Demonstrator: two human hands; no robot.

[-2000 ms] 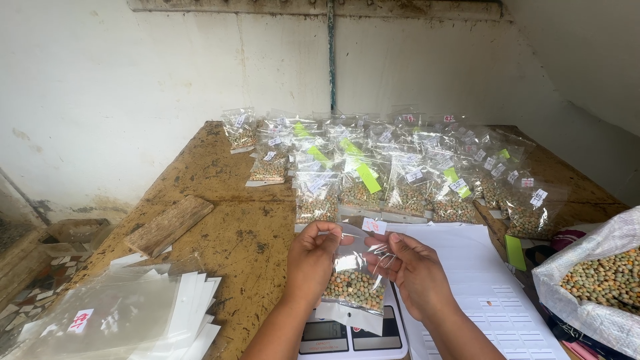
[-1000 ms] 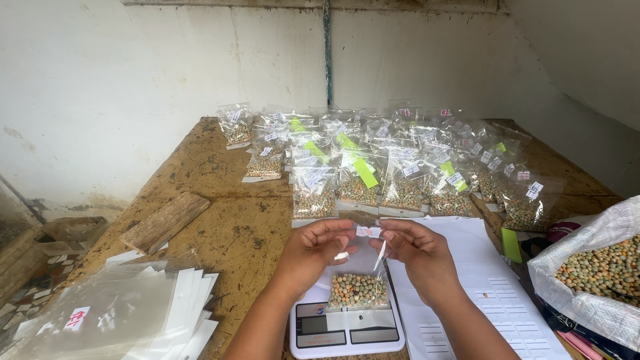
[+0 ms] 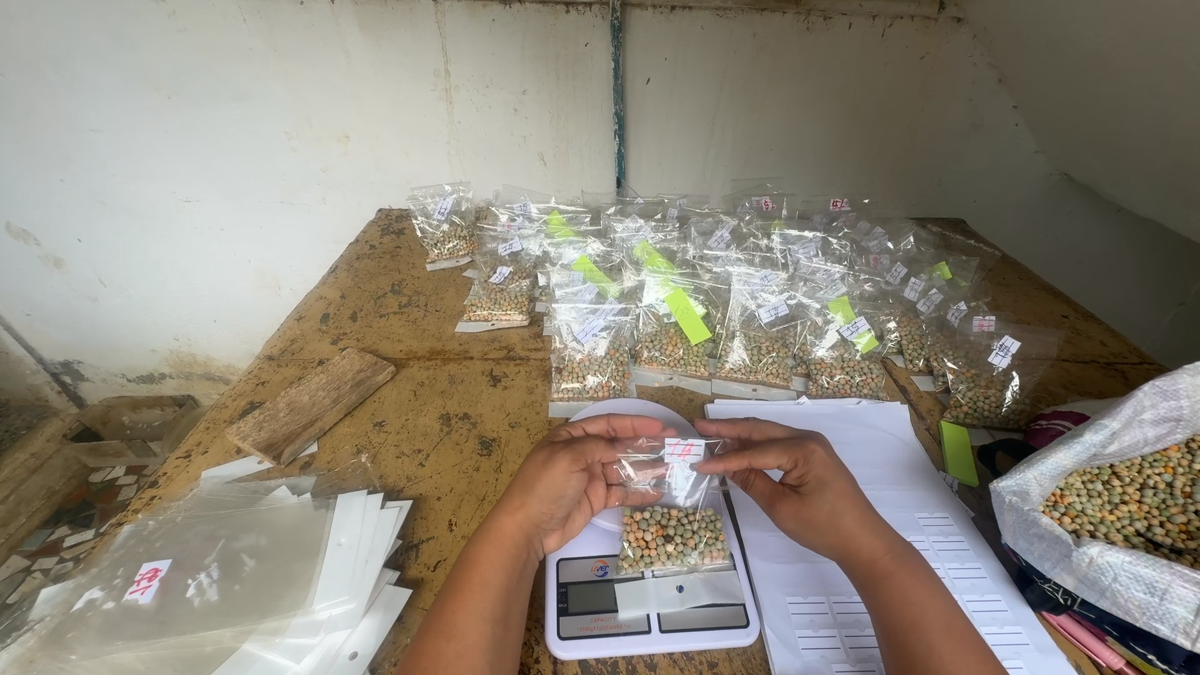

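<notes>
A clear plastic bag of dried peas (image 3: 673, 536) stands over a white digital kitchen scale (image 3: 652, 647), its white bottom strip partly covering the scale's display panel. My left hand (image 3: 581, 473) has its fingers at the bag's upper left side. With thumb and fingers, my right hand (image 3: 797, 478) pinches the upper right edge beside a small white label (image 3: 683, 450) with red writing. The round weighing plate (image 3: 630, 410) is mostly hidden behind my hands and the bag.
Filled bags (image 3: 591, 361) stand in rows at the back. Empty bags (image 3: 234, 572) are stacked front left, near a wooden block (image 3: 312, 405). Printed sheets (image 3: 900, 581) lie right of the scale. A woven sack of peas (image 3: 1125, 487) stands at the right edge.
The small label, held between both hands a second ago, is now on the bag's upper part. The bag's top is now raised between my hands.
</notes>
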